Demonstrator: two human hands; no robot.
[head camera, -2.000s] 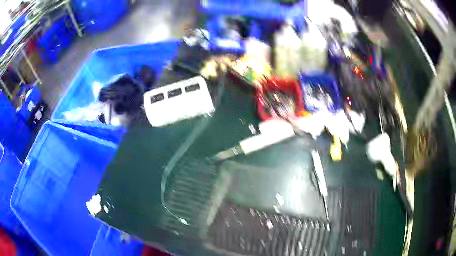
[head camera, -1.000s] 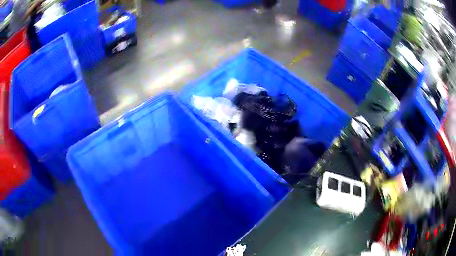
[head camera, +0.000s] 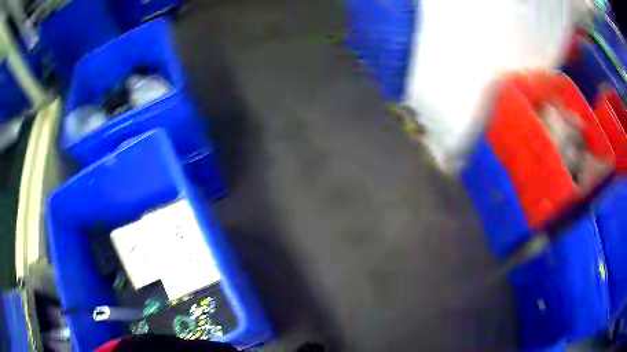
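No hand can be made out in this blurred view. Nearest in front, a blue crate (head camera: 237, 289) stands at the lower left. It holds a white flat piece (head camera: 168, 251), with small green and yellow parts (head camera: 199, 320) and dark items below it. Behind it, another blue crate (head camera: 148, 127) holds whitish and dark items (head camera: 127, 96).
Grey floor (head camera: 330, 185) runs down the middle. At the right, a red crate (head camera: 522, 151) with pale contents sits on blue crates (head camera: 557, 282). A large white surface (head camera: 474, 62) stands at the upper right. A pale bench edge (head camera: 31, 185) is at far left.
The view has swung away from the bench and the large empty blue crate. It now shows other crates on both sides of the floor.
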